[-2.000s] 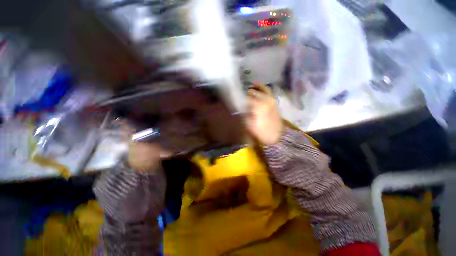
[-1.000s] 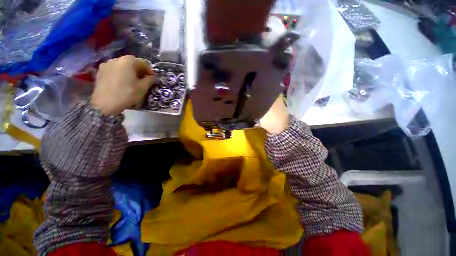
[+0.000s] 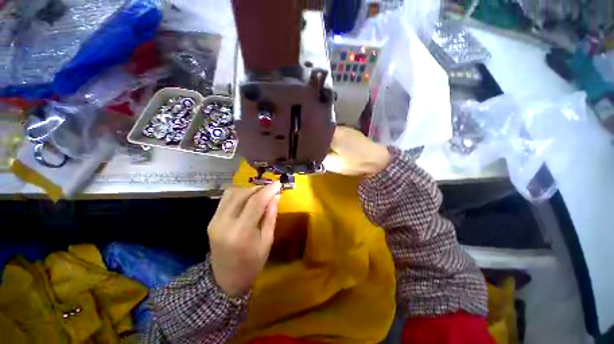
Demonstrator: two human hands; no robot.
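Note:
The mustard-yellow garment (image 3: 330,269) lies under the button-sewing machine head (image 3: 288,127) and hangs down over the lap. My left hand (image 3: 244,232) is at the small metal button clamp (image 3: 276,180), its thumb and fingertips pinched together there. Whether a button is between them cannot be told. My right hand (image 3: 353,152) lies beside the head on the right, over the cloth. Its fingertips are hidden behind the head, so its grip cannot be told. The pale two-compartment tray (image 3: 149,144) holds heaped silver buttons left of the head.
A yellow garment pile (image 3: 64,295) with buttons showing is at lower left, beside blue material (image 3: 145,265). The control panel (image 3: 353,67) stands behind. Clear plastic bags (image 3: 522,134) lie at right. A blue plastic roll (image 3: 111,50) is at upper left. A bin rim (image 3: 512,258) shows at right.
My left hand has moved from the button tray rightward and down to the clamp under the head. My right hand stays beside the head. The whole view has shifted.

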